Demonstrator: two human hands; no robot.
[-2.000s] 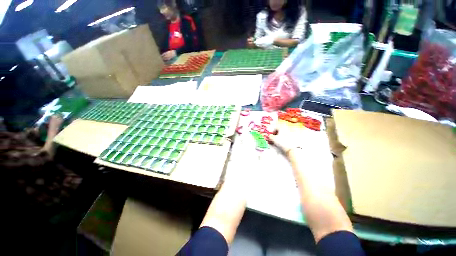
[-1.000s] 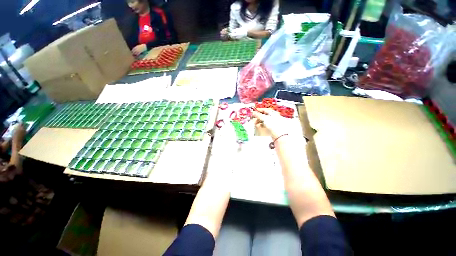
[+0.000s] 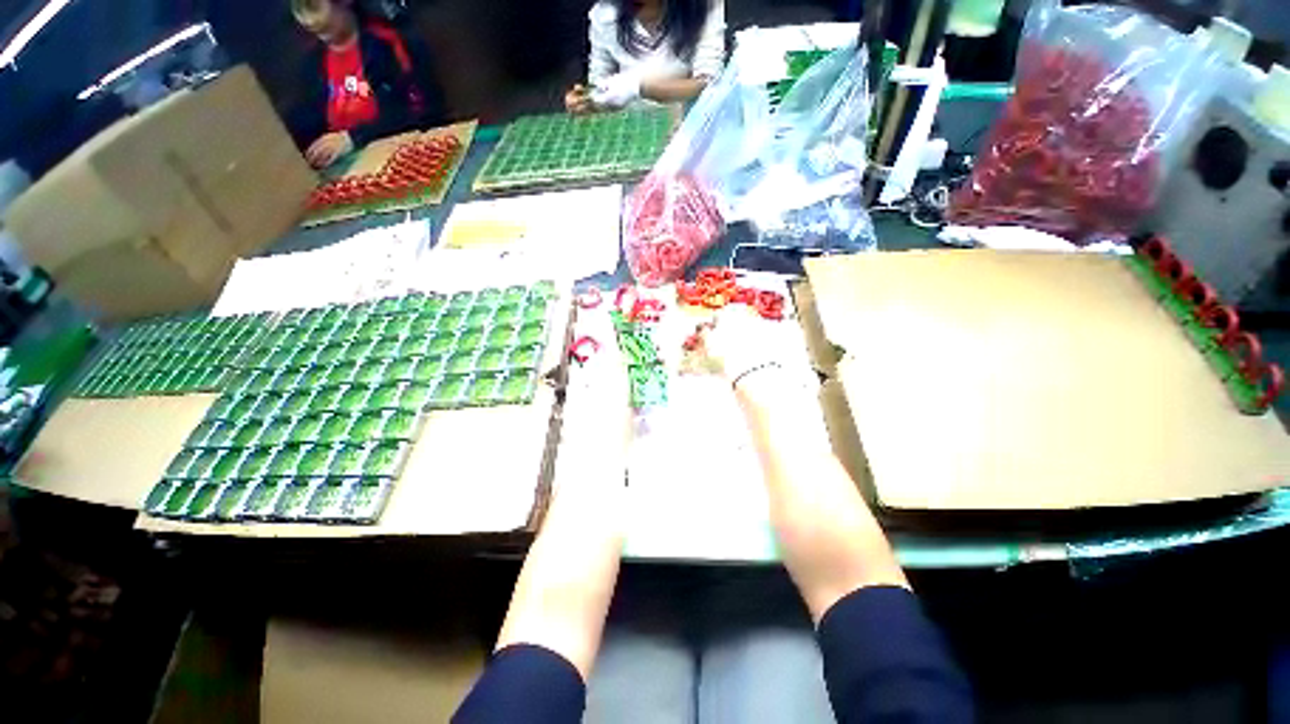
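Observation:
My left hand [image 3: 606, 403], washed out against the white paper [image 3: 693, 495], holds a green board strip [image 3: 640, 361]. My right hand [image 3: 731, 347] is beside the strip's right side, fingers bent; a small reddish spot shows at its fingertips, too blurred to tell whether it is held. Loose red loop parts [image 3: 584, 348] lie left of and behind the strip. A denser orange-red pile [image 3: 729, 293] lies behind my right hand. Unfilled PCB panels [image 3: 354, 382] lie in rows on the left cardboard [image 3: 481, 460]. A filled board strip [image 3: 1210, 328] stands at the right cardboard's far right edge.
Right cardboard sheet [image 3: 1033, 382] lies beside the paper. Behind are a clear bag with red parts [image 3: 672, 229], a bluish bag [image 3: 814, 156], a large red parts bag [image 3: 1061, 142] and a grey machine [image 3: 1231, 177]. A carton [image 3: 163, 191] stands at left. Two people sit opposite.
The view has swung right, bringing the filled strip and grey machine into view. Both hands stay over the paper; the left still holds the green strip, and the right stays near it.

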